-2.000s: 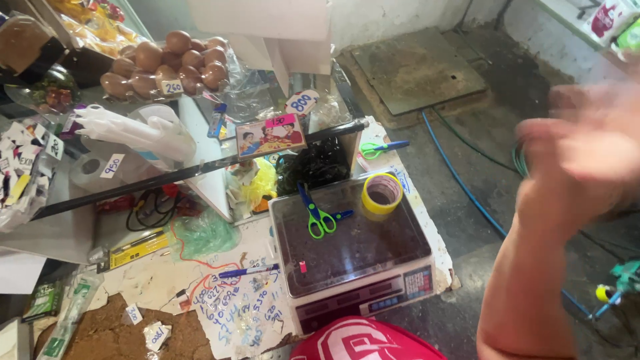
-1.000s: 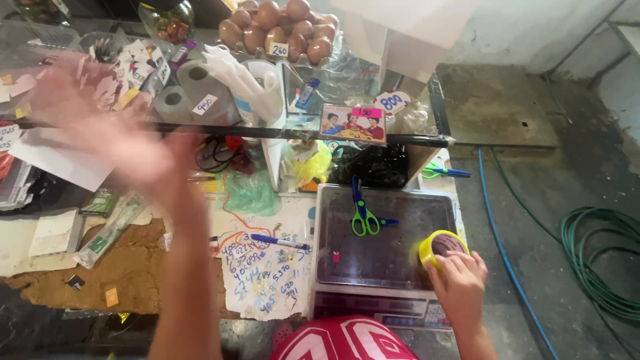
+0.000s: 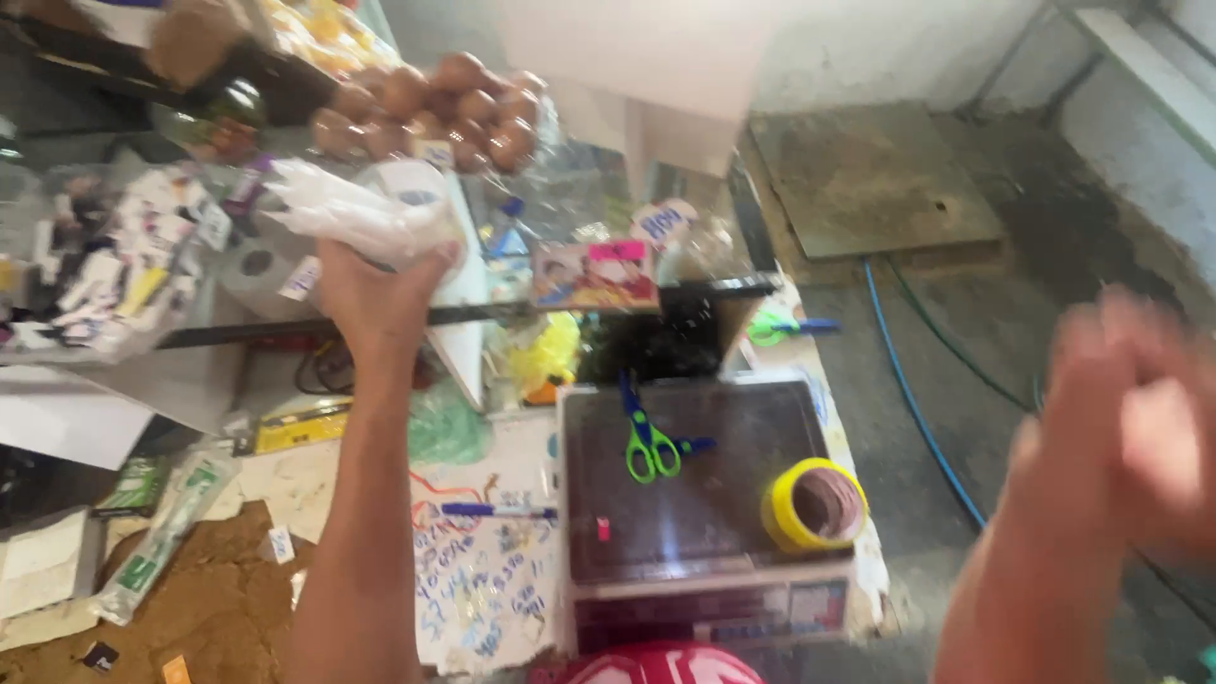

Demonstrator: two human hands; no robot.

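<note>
My left hand (image 3: 380,285) is closed around a bundle of white plastic bags (image 3: 356,214) on the shelf, beside paper rolls. My right hand (image 3: 1121,427) is raised over the floor at the right, blurred; whether it holds anything cannot be made out. On the dark plate of the weighing scale (image 3: 703,532) lie green and blue scissors (image 3: 651,442), a small pink piece (image 3: 603,529) and a roll of yellow tape (image 3: 815,504) near the right edge. A blue pen (image 3: 499,510) rests on the written-on paper (image 3: 484,598) left of the scale.
Wrapped brown eggs (image 3: 432,109) stand at the back of the shelf, behind its dark front edge (image 3: 484,312). Another pair of scissors (image 3: 788,327) lies beyond the scale. A blue hose (image 3: 912,380) crosses the floor at the right.
My right hand has let go of the yellow tape roll and moved up and right. My left hand, blurred over the shelf a second ago, now grips the white bags.
</note>
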